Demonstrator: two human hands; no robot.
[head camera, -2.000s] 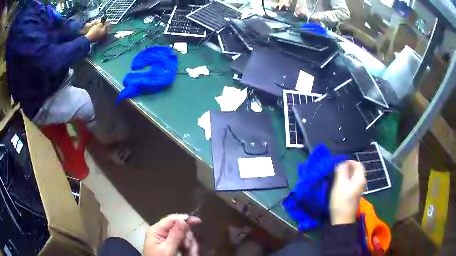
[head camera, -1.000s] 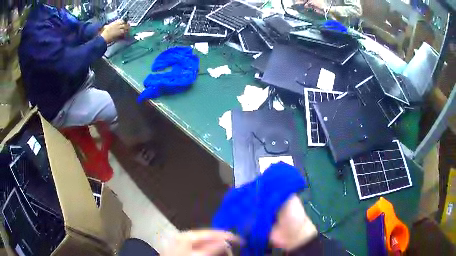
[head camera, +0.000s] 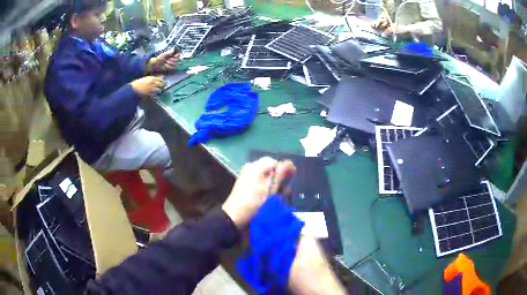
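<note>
A small solar panel (head camera: 323, 178) lies back side up at the bench's near edge, with a white label (head camera: 312, 223) on it. My left hand (head camera: 254, 187) is over its left part, fingers pinched together on what looks like the thin dark output cable, mostly hidden by the fingers. My right hand (head camera: 309, 262) is below, blurred and partly covered by the blue cloth (head camera: 271, 245) it holds. The cloth hangs over the bench edge. The fingertips of the two hands are close together and hard to tell apart.
Panels (head camera: 370, 103) lie heaped across the green bench (head camera: 352, 173). A second blue cloth (head camera: 228, 109) and white scraps (head camera: 318, 140) lie left of them. An orange tool (head camera: 465, 276) is at near right. A seated person (head camera: 95, 92) and an open carton of panels (head camera: 104, 213) are at left.
My left hand has moved up over the panel from the bottom of the picture. The right hand and cloth have shifted down-left off most of the panel. The view has shifted left.
</note>
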